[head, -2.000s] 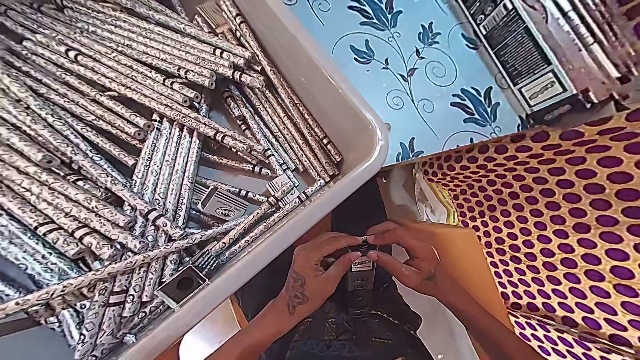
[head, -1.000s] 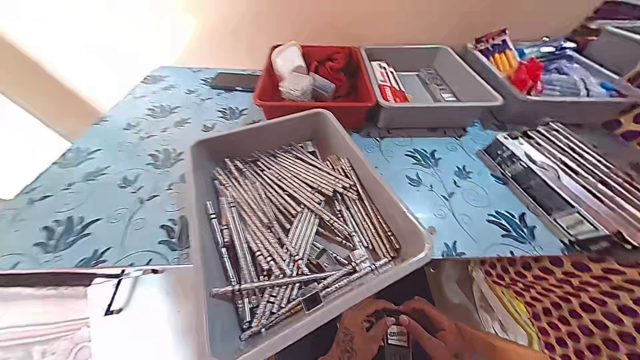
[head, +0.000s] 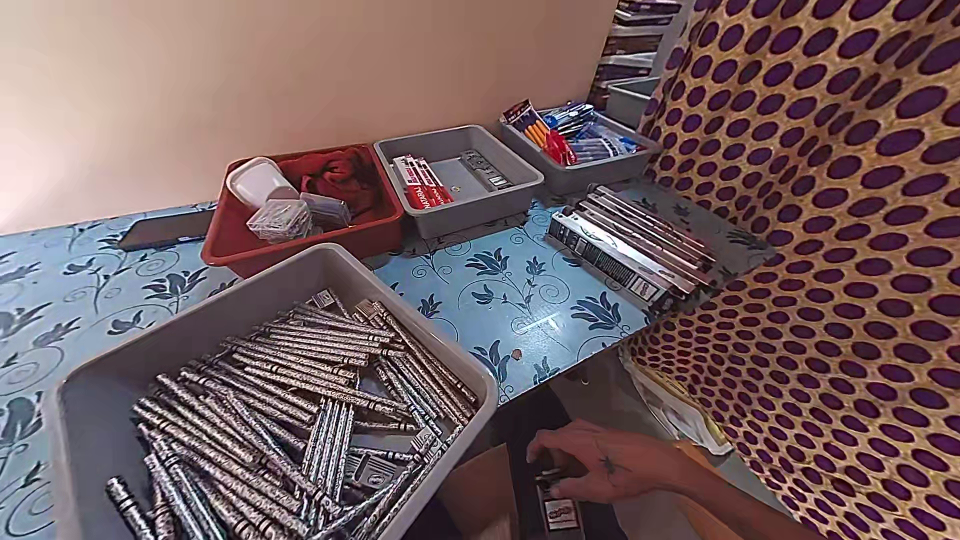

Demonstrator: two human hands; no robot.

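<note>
My right hand [head: 600, 461] is low in the view, its forearm running to the lower right. Its fingers are bent around the top end of a narrow dark box [head: 561, 516] with a white printed label; small items at the box's top are partly hidden by the fingers. My left hand is out of view. To the left of the hand stands a large grey plastic tray [head: 457, 360], holding many patterned pencils [head: 300, 375] in a loose pile. A small grey item, perhaps a sharpener or eraser [head: 371, 471], lies among them.
Behind are a red tray [head: 300, 251] with plastic boxes and cloth, a grey tray [head: 472, 210] with red packs, and another [head: 600, 171] with pens. Long pencil boxes [head: 630, 251] lie at right on the blue floral table [head: 532, 300]. A dotted cloth [head: 847, 300] hangs alongside.
My left hand, earlier at the dark box with the right, is out of view; the right hand remains at the box. The view has turned.
</note>
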